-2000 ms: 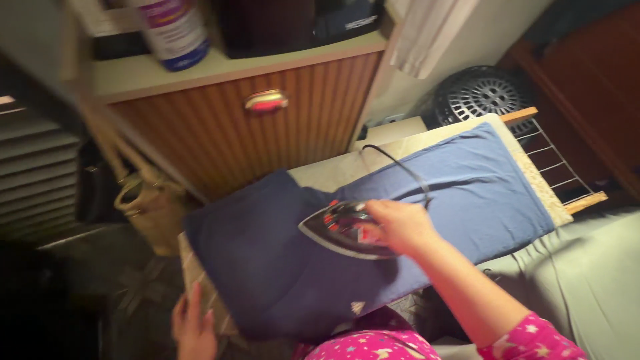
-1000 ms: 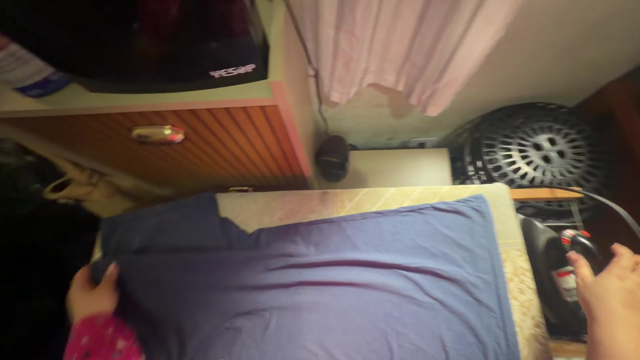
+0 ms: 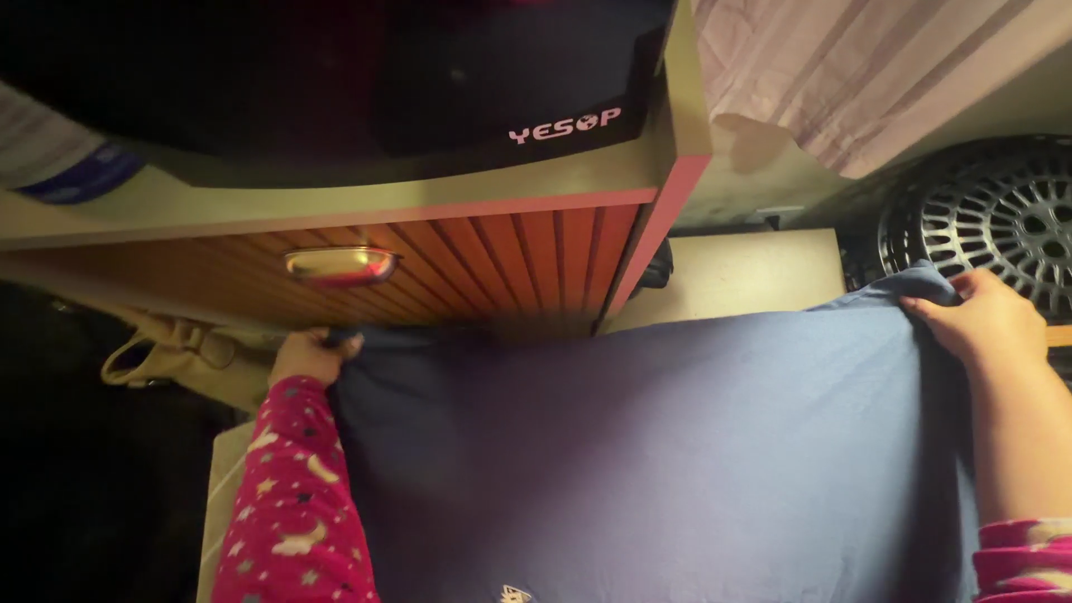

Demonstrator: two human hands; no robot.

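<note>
A blue cloth garment (image 3: 653, 435) with a small pale emblem near its lower edge is stretched between my two hands. My left hand (image 3: 311, 355) pinches its far left corner beside the cabinet front. At the far right corner, my right hand (image 3: 976, 314) grips the bunched fabric between thumb and fingers. Beneath the garment, only a left strip of the ironing board (image 3: 219, 502) shows. The iron is out of view.
A wooden cabinet with a slatted drawer front (image 3: 502, 260) and metal handle (image 3: 341, 265) stands ahead, a black appliance (image 3: 402, 92) on top. A beige bag (image 3: 197, 360) is at left. Behind my right hand is a black round slotted object (image 3: 1005, 218), below a curtain (image 3: 821, 67).
The iron, under my right hand two seconds ago and beside it at the board's right end one second ago, is let go. Both hands now hold the garment's far corners, lifted off the board.
</note>
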